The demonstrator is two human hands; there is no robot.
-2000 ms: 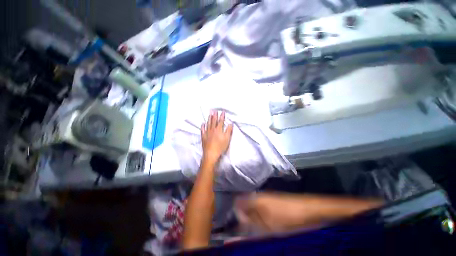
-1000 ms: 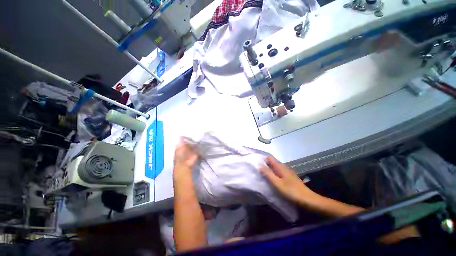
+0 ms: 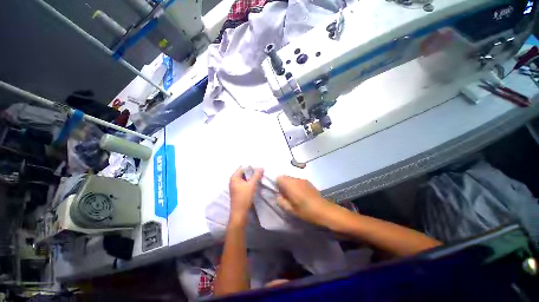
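Observation:
A pale grey-white cloth piece (image 3: 269, 213) lies over the front edge of the white machine table (image 3: 207, 147) and hangs down below it. My left hand (image 3: 243, 187) pinches its upper edge between thumb and fingers. My right hand (image 3: 300, 199) is close beside it on the right, with fingers curled on the cloth. Both hands are in front of and left of the sewing machine head (image 3: 304, 97). The cloth is not under the needle. Its lower part is partly hidden behind my right forearm.
A pale garment (image 3: 248, 65) with red checked fabric (image 3: 243, 8) lies behind the machine head. Red-handled snips (image 3: 507, 94) lie at the table's right end. A neighbouring machine (image 3: 97, 203) stands left. A plastic bag (image 3: 479, 206) is below the table at right. Checked cloth hangs low left.
My hands have come closer together and now gather the cloth's upper edge. Earlier my left hand lay flat on it. The camera view has shifted, so the machine appears further left.

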